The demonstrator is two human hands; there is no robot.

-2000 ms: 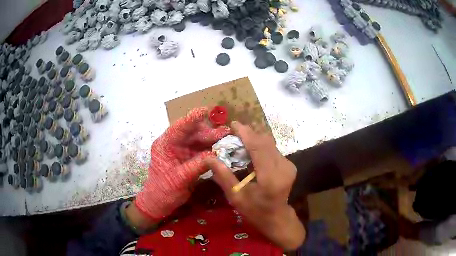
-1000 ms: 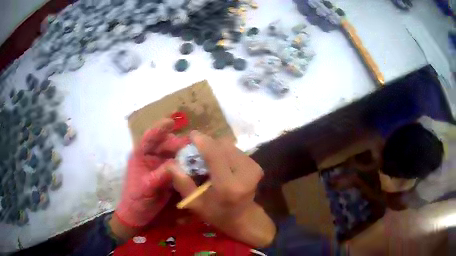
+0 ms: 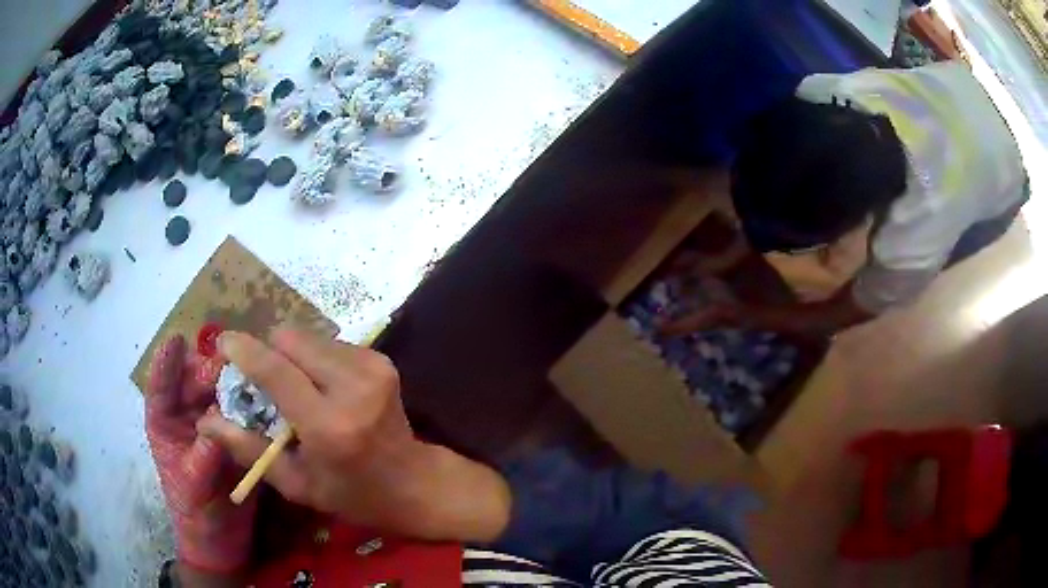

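Note:
My left hand, in a red-pink knit glove, and my bare right hand hold one pale grey body between their fingertips at the lower left. My right hand also holds a thin wooden stick that points down to the left. A small red cap or pot sits at the left glove's fingertips, over the brown cardboard pad. Whether the glove holds the cap or only touches it, I cannot tell. The fingers partly hide the body.
Grey bodies are heaped at back left, beside dark discs. A looser grey-white cluster lies right of them. Assembled pieces stand at far left. At right a person bends over an open carton; a red stool stands nearby.
The view has swung right, so my hands and the pad appear farther left and the person and carton show more fully. My hands keep the same hold on the body and stick.

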